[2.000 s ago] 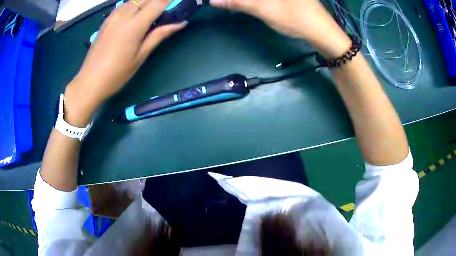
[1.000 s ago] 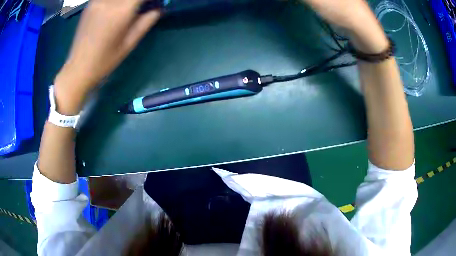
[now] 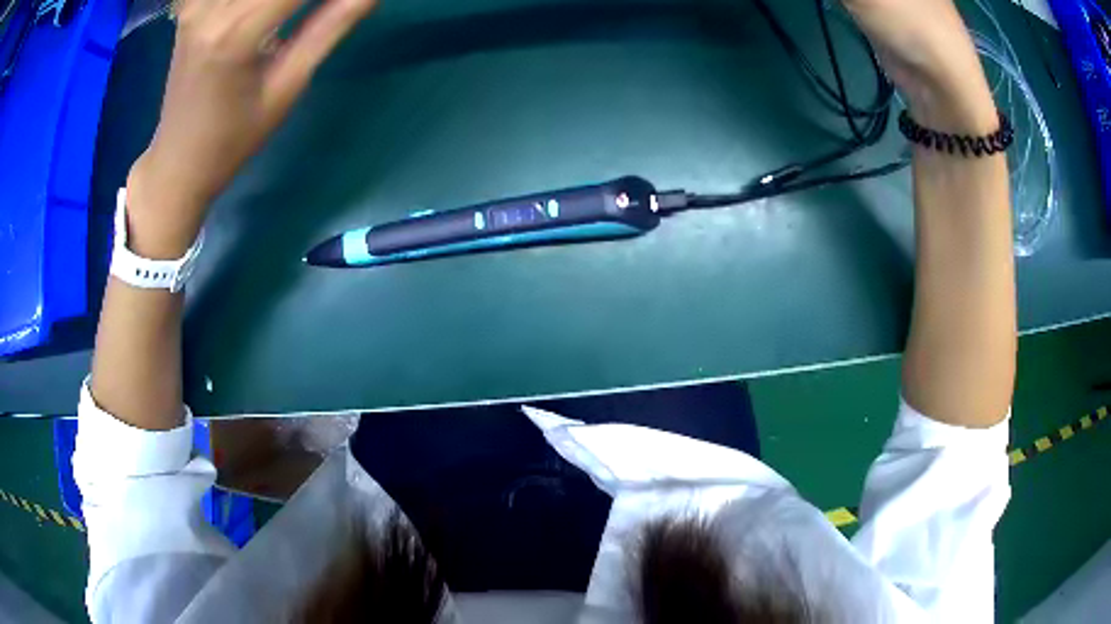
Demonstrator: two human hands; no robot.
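Note:
A black and light-blue 3D pen [image 3: 487, 224] lies on the green bench top. Its dark nozzle points left, its display and buttons face up, and a black power cable [image 3: 731, 196] enters its blunt right end. My left hand [image 3: 238, 92] is at the upper left, above the nozzle end. Its thumb is spread from the fingers, nothing shows in it, and the fingertips are cut off by the top edge. My right hand [image 3: 908, 43] is at the upper right, near the cables. Its fingers are out of the picture. Neither hand touches the pen.
A blue tray [image 3: 55, 207] stands at the left bench edge. Black cables loop [image 3: 867, 120] at the upper right. A clear filament coil [image 3: 1033, 183] lies partly behind my right wrist. A blue bin [image 3: 1088, 55] is at the far right. A cardboard box [image 3: 262, 461] is below the bench.
The black and blue pen my left hand held at the top is out of view. My right hand has moved right. The lying pen appears further right in the picture.

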